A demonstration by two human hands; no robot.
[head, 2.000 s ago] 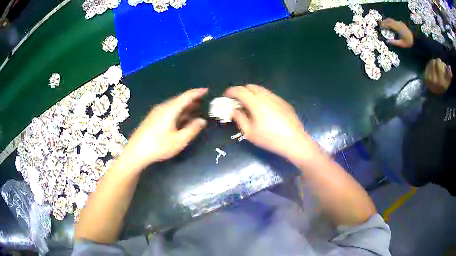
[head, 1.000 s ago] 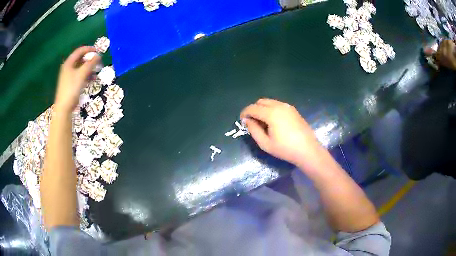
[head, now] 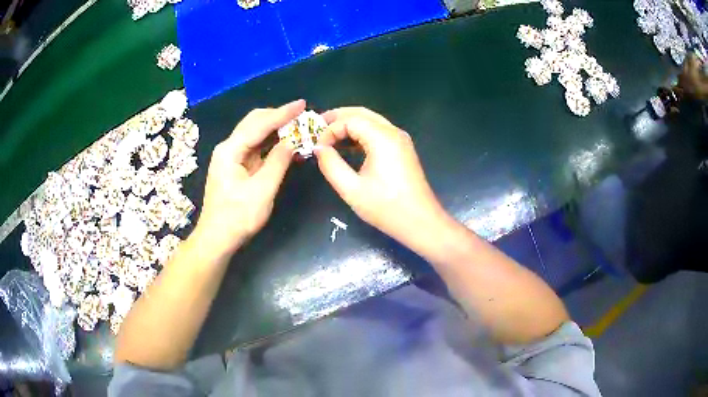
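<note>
A white plastic housing (head: 303, 133) with brass-coloured spots is held up between both hands above the dark green bench. My left hand (head: 252, 167) grips its left side with thumb and fingers. My right hand (head: 373, 159) grips its right side with thumb and index finger. Whether the right fingers also pinch a small insert cannot be told. Small white inserts (head: 338, 226) lie on the bench below the hands. A large heap of white housings (head: 109, 209) lies at left, beside my left forearm.
A blue sheet (head: 310, 31) lies beyond the bench (head: 435, 93). The green conveyor belt (head: 70, 93) at far left carries a housing (head: 168, 56). A cluster of housings (head: 563, 54) lies at right. A clear plastic bag (head: 35, 310) is at lower left. Another person's hand (head: 691, 81) shows at far right.
My left hand has come back from the top of the heap to the centre. My right hand has lifted from the small inserts and moved up and left. Both now hold a housing.
</note>
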